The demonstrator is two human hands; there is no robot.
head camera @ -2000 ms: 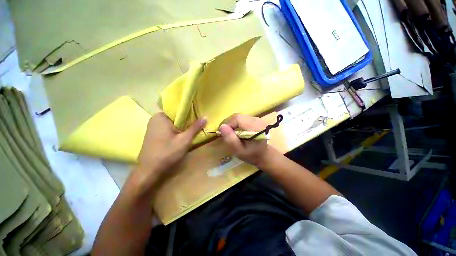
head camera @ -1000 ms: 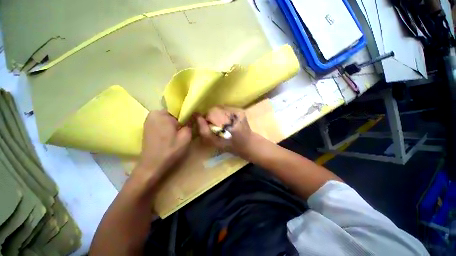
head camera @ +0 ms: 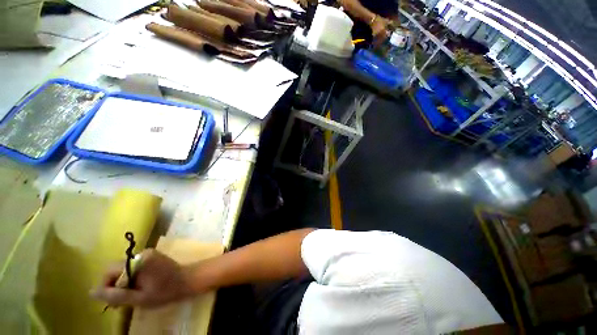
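Note:
My right hand [head camera: 147, 280] is at the lower left, closed around a pen-sized tool with a pale yellowish handle [head camera: 135, 263]. A thin dark twisted cord [head camera: 129, 245] stands up from beside the handle. The tool's tip is blurred. The olive leather panel [head camera: 75, 212] lies under and left of the hand, with its bright yellow underside [head camera: 134, 208] rolled up beside it. My left hand is out of the picture.
Two blue-rimmed trays stand beyond the panel: one with a white card [head camera: 141, 127], one with a silver-grey layer [head camera: 49, 121]. A pinkish hand tool [head camera: 239, 146] lies at the table edge. Brown rolled pieces [head camera: 203, 25] lie farther along. Another person's arm [head camera: 366, 16] shows at the top.
The view has swung right and up, showing the aisle and floor. My left hand has left the picture. My right hand still holds the tool and now appears at the lower left.

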